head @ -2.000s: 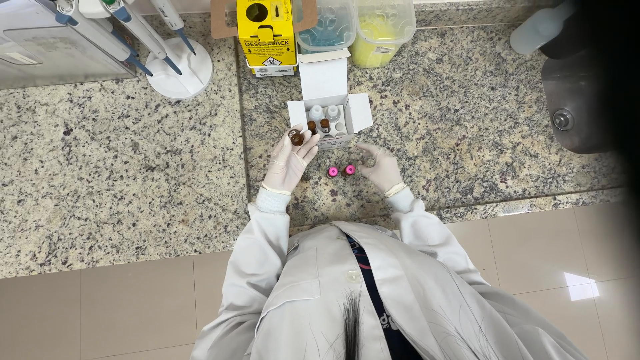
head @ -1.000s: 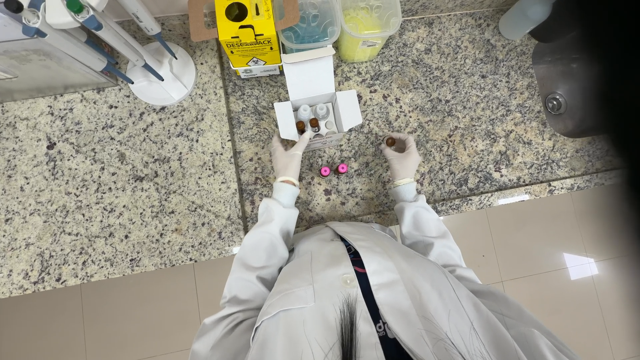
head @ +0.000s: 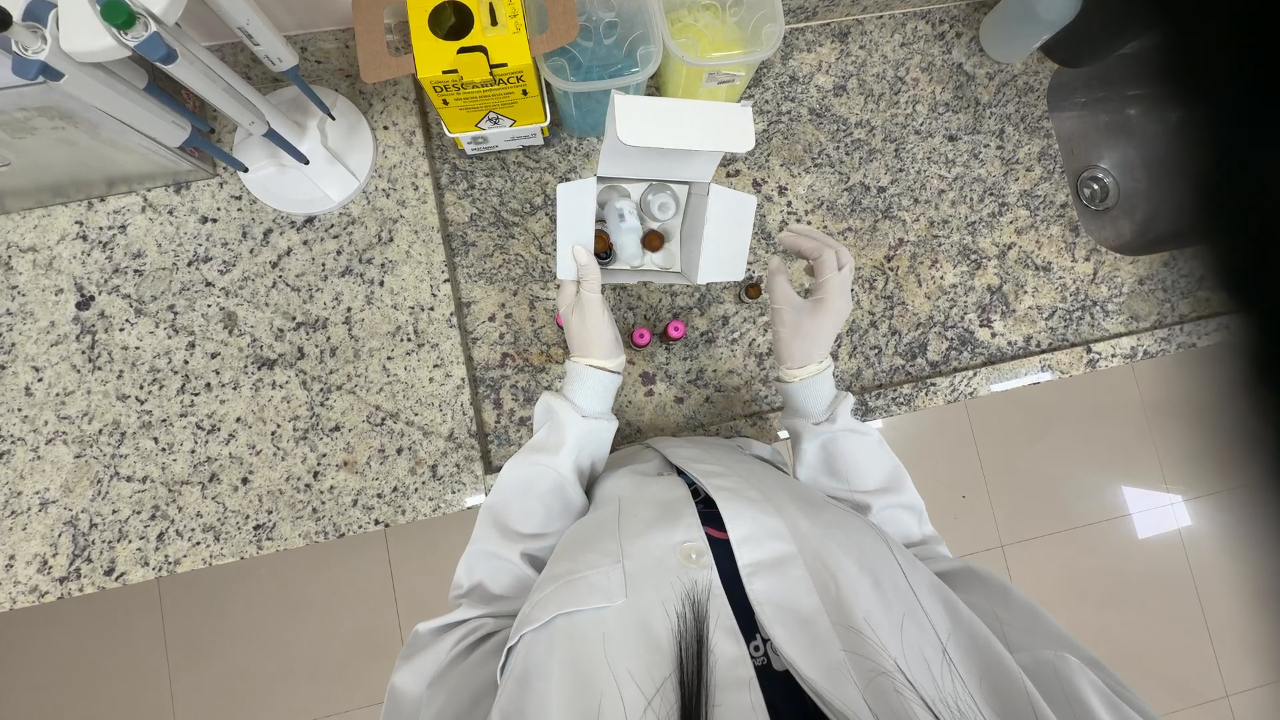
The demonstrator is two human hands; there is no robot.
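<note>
My left hand [head: 590,315], in a pale glove, grips the near left corner of an open white cardboard box [head: 727,235]. Inside the box are white plastic bottles [head: 626,230] and brown vials, one brown vial [head: 653,240] at the right. Two pink-capped vials [head: 641,337] [head: 675,330] stand on the granite in front of the box, and part of another pink cap [head: 560,320] shows beside my left hand. A small brown vial [head: 751,291] stands just left of my right hand [head: 813,295], which is gloved, fingers curved apart, holding nothing.
A yellow sharps-disposal box [head: 475,75] and two plastic tubs, one blue [head: 585,100], one yellow [head: 715,50], stand behind the white box. A pipette stand [head: 310,160] with several pipettes is at the back left. A steel sink [head: 1130,150] lies to the right, near a translucent bottle [head: 1030,25].
My right hand held a brown vial one second ago; that vial now stands on the counter and the hand is off it. My left hand has gone from the vials to the box's near left corner.
</note>
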